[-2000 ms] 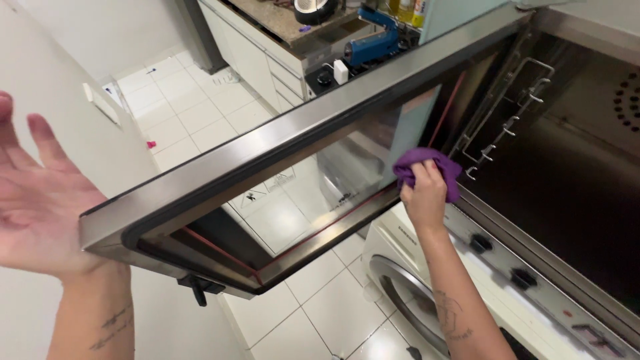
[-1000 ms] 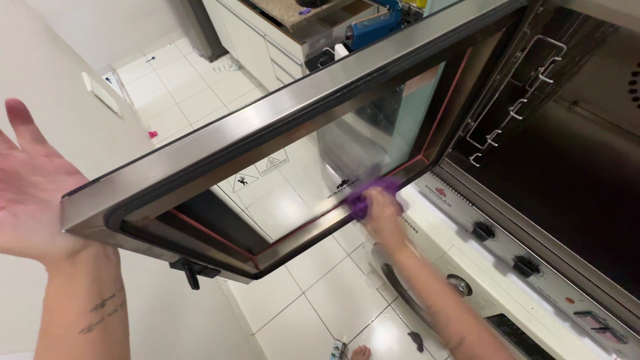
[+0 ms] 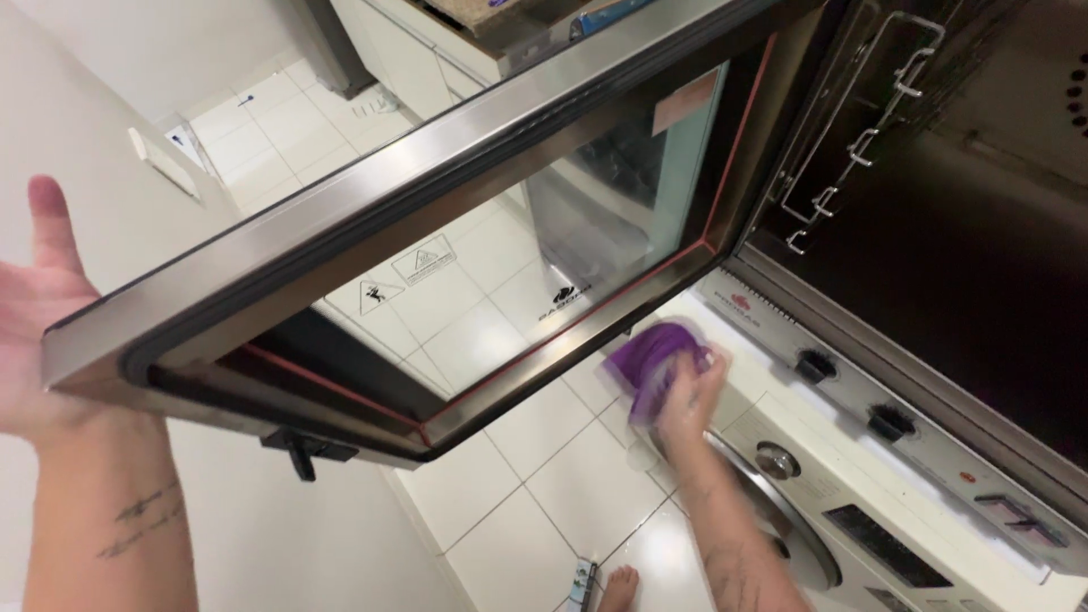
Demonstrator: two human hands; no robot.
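A metal-framed glass oven door [image 3: 255,221] stands swung out across the view, with a black latch piece at its lower left. My left hand [image 3: 51,340] is spread against the door's outer left edge, palm toward the camera and thumb up. Blurred by motion, my right hand [image 3: 693,391] grips a purple cloth [image 3: 654,357] just below the door's lower edge, near the hinge side. Whether the cloth touches the door is not clear. The dark oven cavity [image 3: 960,238] with a wire rack holder [image 3: 858,144] lies at the right.
Below the oven, its control panel [image 3: 850,399] carries black knobs. Under that stands a white washing machine [image 3: 765,425] with a round door. A wall [image 3: 93,127] runs along the left. Tiled floor [image 3: 535,459], a bare foot [image 3: 620,586] and a cabinet [image 3: 408,51] are also in view.
My right hand with the purple cloth has gone from the door's inner frame by the hinge side down to below the door's lower edge. My left hand has stayed at the door's outer edge.
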